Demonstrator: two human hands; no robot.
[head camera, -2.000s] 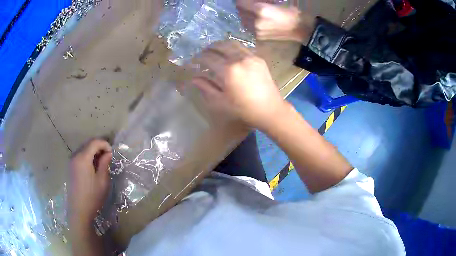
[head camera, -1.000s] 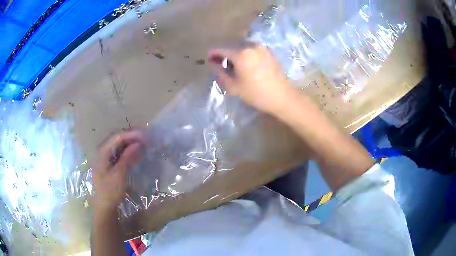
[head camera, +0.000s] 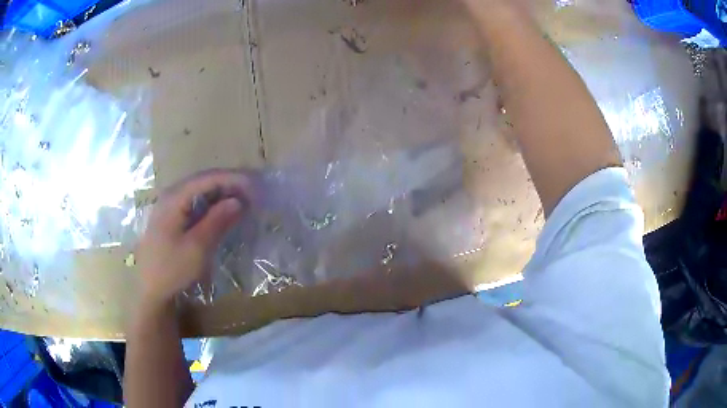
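Note:
A clear plastic bag (head camera: 359, 187) lies flat on the cardboard bench cover (head camera: 199, 103) in front of me. Several small metal pieces (head camera: 275, 276) lie on or in it near the front edge. My left hand (head camera: 191, 231) is at the bag's left end, fingers curled with thumb and forefinger close together; it is blurred and I cannot tell if it pinches the film. My right forearm reaches away to the top edge of the picture; my right hand is cut off there, and what its fingers do cannot be seen.
A glossy layer of plastic bags (head camera: 64, 167) covers the left side of the bench. More shiny plastic (head camera: 646, 119) lies at the right. Blue bins (head camera: 670, 16) show at the far corners. Dark fabric or bags (head camera: 685, 279) are at the lower right.
My right arm has stretched forward, its hand passing out at the top. My left hand stays at the bag's left end. The view has turned; the other person's arm seen earlier is gone.

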